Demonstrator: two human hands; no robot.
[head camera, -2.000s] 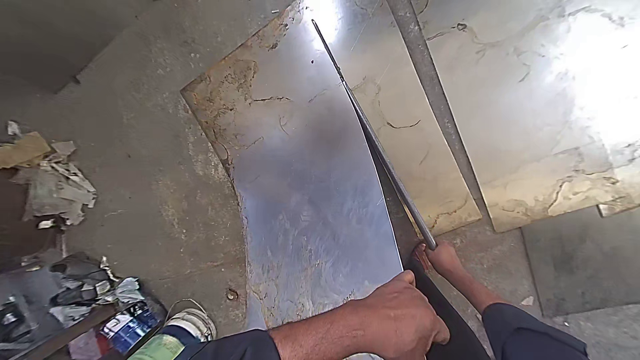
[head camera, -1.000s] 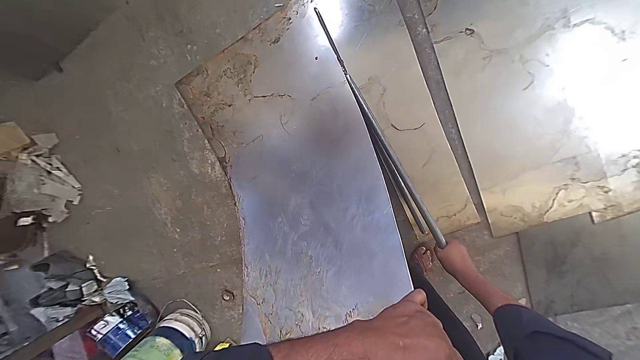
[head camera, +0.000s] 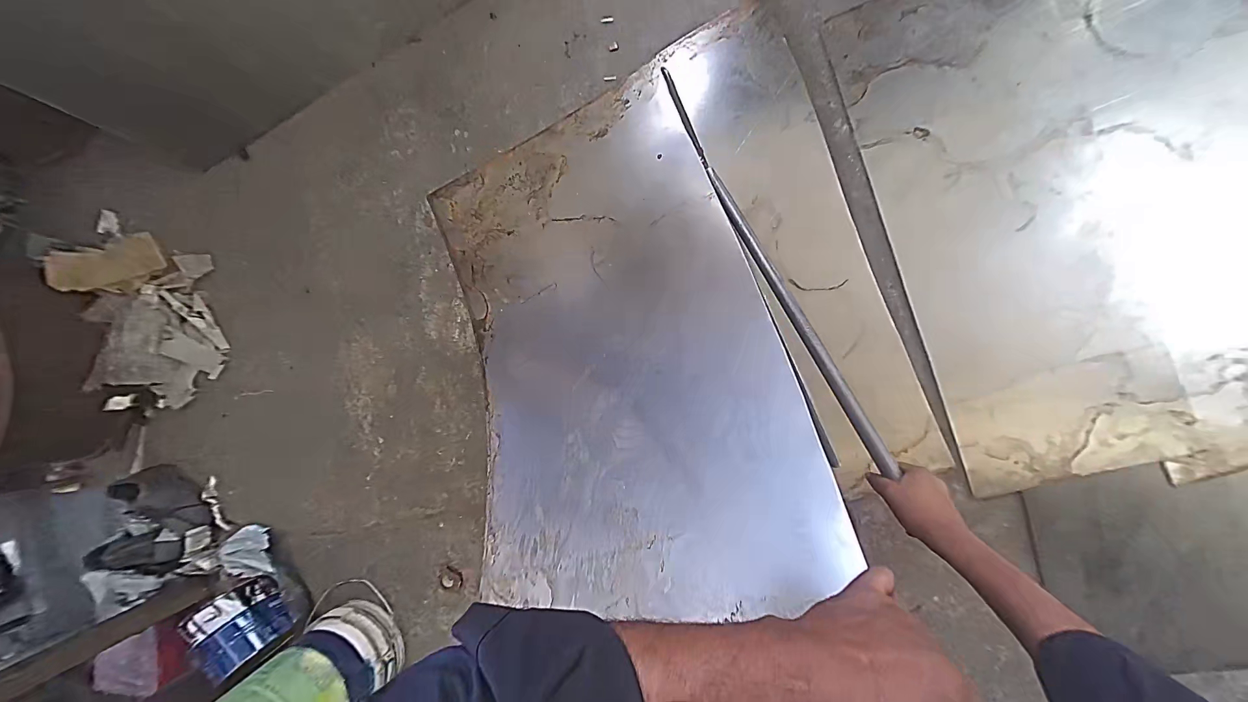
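Note:
My right hand (head camera: 916, 502) is closed around the end of one long tubular handle of metal-cutting shears (head camera: 804, 331). The shears' dark blade lies along the upper part of a shiny sheet of metal (head camera: 634, 390) with rust-stained edges. A second, thinner handle shows partly beside the sheet's cut edge, a little left of the held one. My left hand (head camera: 887, 634) is at the sheet's lower right corner, thumb on the edge; its fingers under the sheet are hidden. The strip of sheet right of the cut lies lower, beneath the handles.
Another large metal sheet (head camera: 1024, 292) lies to the right, across a narrow gap, with a darker plate (head camera: 1131, 556) below it. At the left are paper scraps (head camera: 156, 331), a blue tin (head camera: 237, 624) and a bucket with a wire handle (head camera: 361, 634) on the concrete floor.
The two shear handles stand farther apart than one second ago. My right hand still grips its handle, and my left hand remains at the sheet's corner. The foot seen earlier beside the handles is out of sight.

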